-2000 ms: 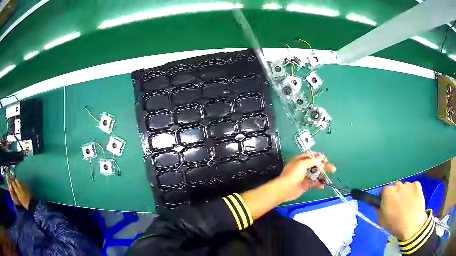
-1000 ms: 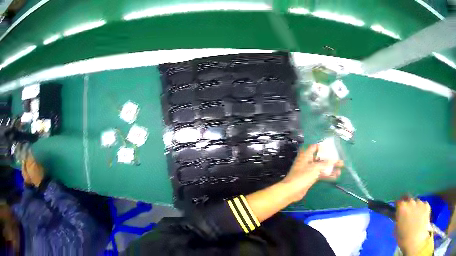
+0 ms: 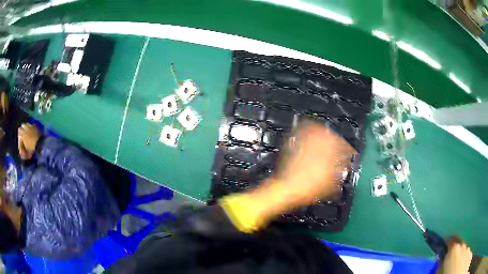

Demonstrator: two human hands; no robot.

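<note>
My left hand (image 3: 315, 160) is a blur over the black blister tray (image 3: 254, 109); whether it holds anything cannot be told. My right hand (image 3: 457, 258), partly cut off at the lower right, grips the black handle of a long-tipped hand tool (image 3: 436, 242). Its thin shaft points up and left, its tip just below a pale square wired module (image 3: 379, 185) on the bench. More wired modules (image 3: 389, 145) lie bunched right of the tray, partly blurred. A loose group of several wired modules (image 3: 189, 118) lies left of the tray.
A neighbouring worker's dark blue sleeve (image 3: 67, 187) and hand (image 3: 27, 140) are at the left, near a black fixture (image 3: 96, 61). A blue bin (image 3: 412, 263) is below the bench edge. A thin clear hose crosses the right-hand modules. Blue stool legs (image 3: 147, 200) show below.
The view has turned left, shifting the bench rightward. My left hand has left the tool area, where it held a module, and is over the tray. The left-hand group has one more module.
</note>
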